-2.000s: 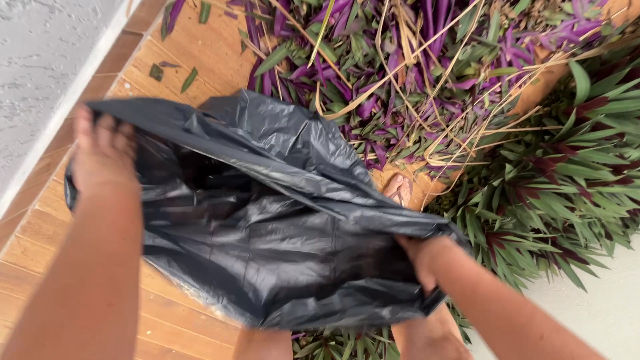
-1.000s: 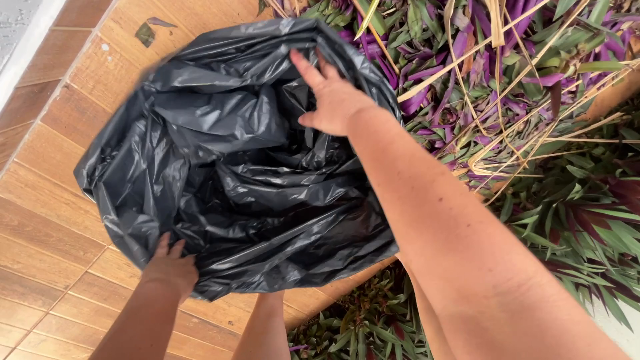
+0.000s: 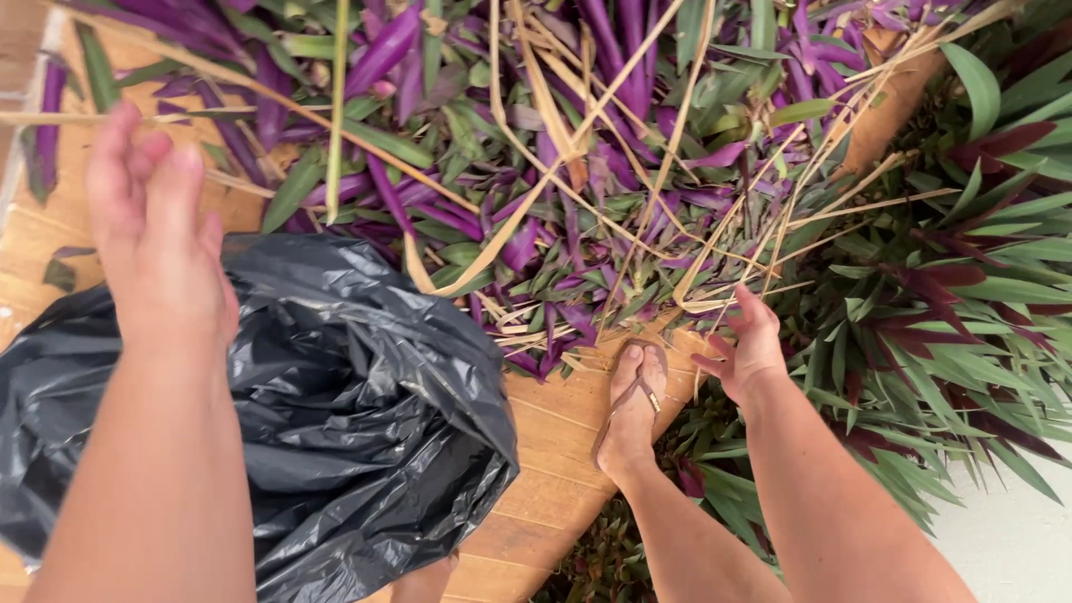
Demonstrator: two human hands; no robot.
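A black plastic bag point(image 3: 360, 402) lies with its mouth spread wide on the tiled floor at the lower left. My left hand point(image 3: 159, 218) is raised over the bag's far left edge, fingers apart and holding nothing. Across the top and middle lies a heap of cut purple and green leaves point(image 3: 519, 193) with long dry stalks point(image 3: 553, 134) on it. My right hand point(image 3: 745, 343) is at the heap's right edge, near the dry stalks, with fingers spread and nothing seen in it.
My foot in a flip-flop point(image 3: 634, 402) stands on the wood-look tiles point(image 3: 544, 452) between the bag and my right arm. Growing plants with green and dark red leaves point(image 3: 955, 318) fill the right side. A pale surface point(image 3: 997, 519) shows at the lower right.
Both hands have let go of the bag. My right hand has moved out of its mouth to the heap's right edge. The bag lies lower left in view, which has shifted toward the leaves.
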